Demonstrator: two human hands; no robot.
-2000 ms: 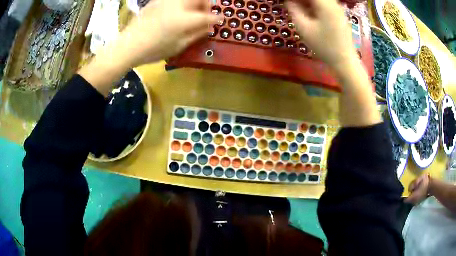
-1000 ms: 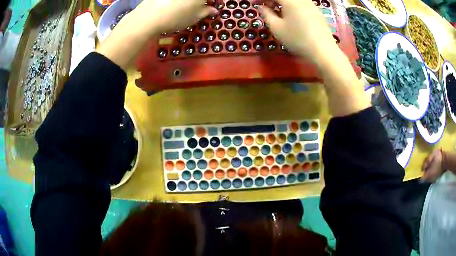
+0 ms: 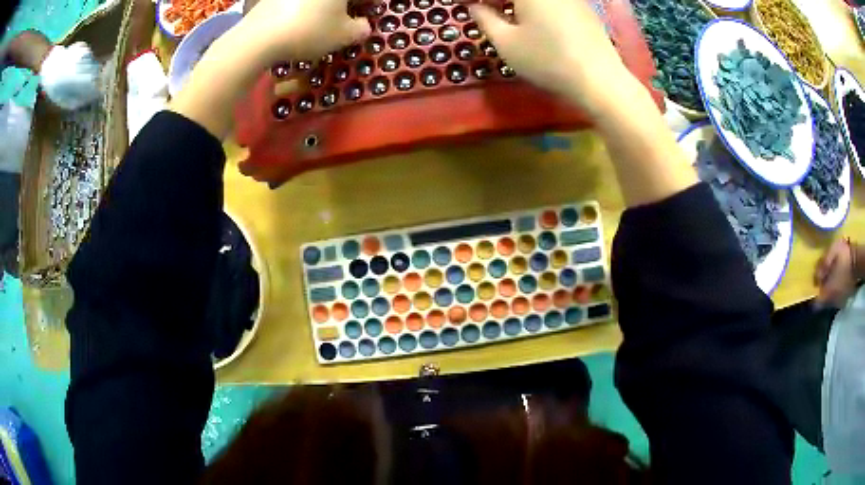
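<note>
A thick red fixture with rows of round dark holes with shiny centres lies at the top of the view. My left hand is over its upper left part, fingertips near the holes. My right hand is over its right part, fingers bent down at the holes. Both hands are bare and partly cut off by the top edge; whether either holds a small piece cannot be told. A pale sample keyboard with round multicoloured keys lies nearer me, apart from the fixture.
A tub of black pieces is left, partly behind my sleeve. A brown tray of small metallic bits is far left, with another person's gloved hand over it. Dishes of green and grey-blue pieces stand right, near another person's hand.
The view has shifted, with the fixture now lower and further left than at first. Both my hands stay over the fixture. A gloved hand has appeared over the brown tray, and orange pieces show at top left.
</note>
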